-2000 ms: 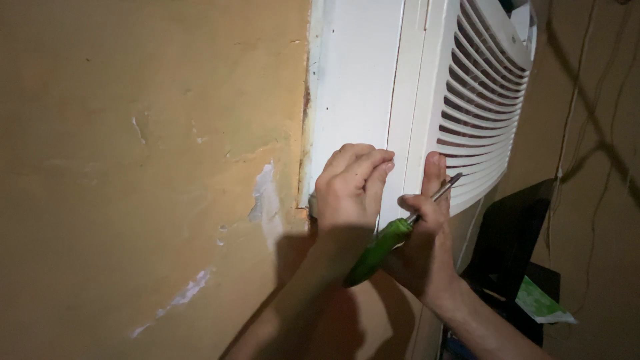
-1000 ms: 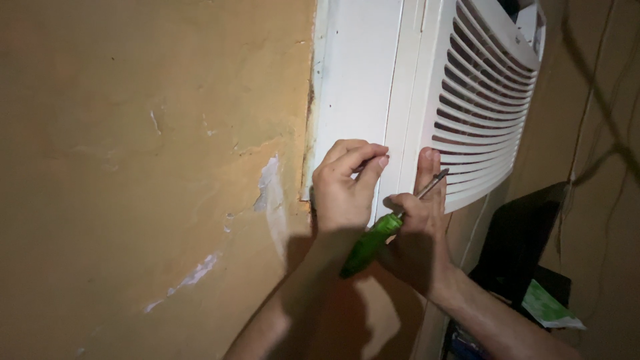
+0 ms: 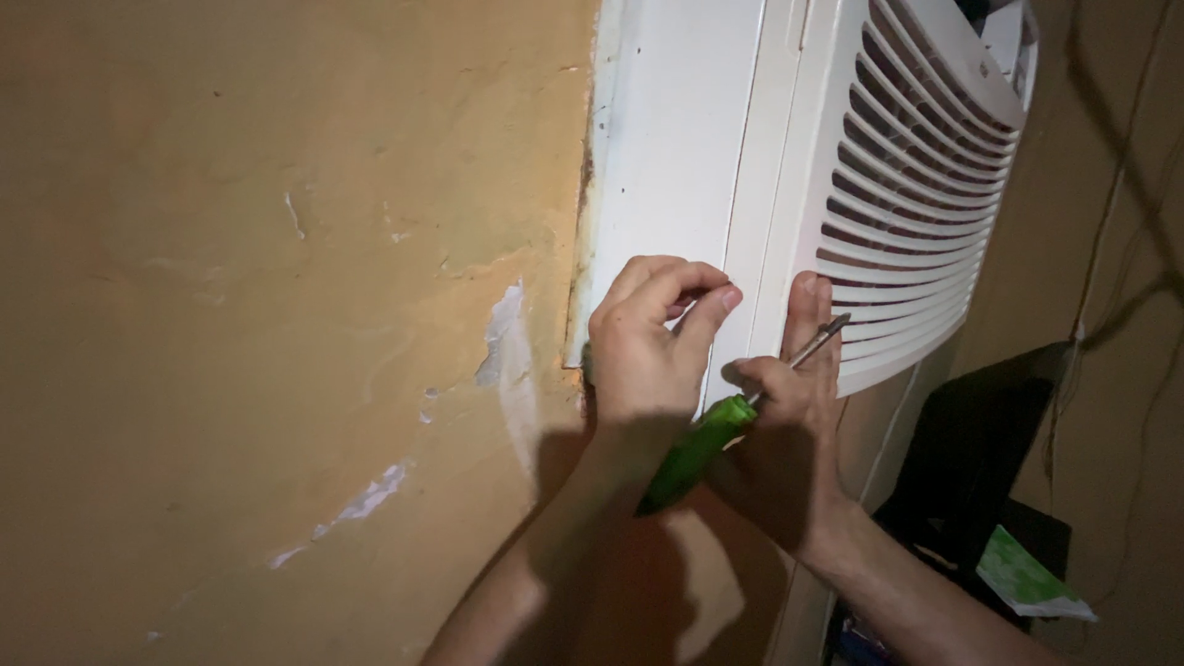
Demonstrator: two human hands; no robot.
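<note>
A white slatted appliance housing (image 3: 911,222), like an air conditioner's front, juts from a white frame panel (image 3: 680,139) on the wall. My left hand (image 3: 652,338) is at the panel's lower part, thumb and forefinger pinched near the seam; whether something tiny is between them I cannot tell. My right hand (image 3: 795,407) holds a screwdriver with a green handle (image 3: 698,453) across its thumb, the metal shaft pointing up and right. The fingers of that hand lie against the housing's edge beside the slats.
The tan wall (image 3: 277,277) has peeling paint patches (image 3: 507,342) left of the panel. At the lower right stand a dark panel-like object (image 3: 971,435) and a green and white packet or sheet (image 3: 1031,573). Thin cables run down the wall at the far right.
</note>
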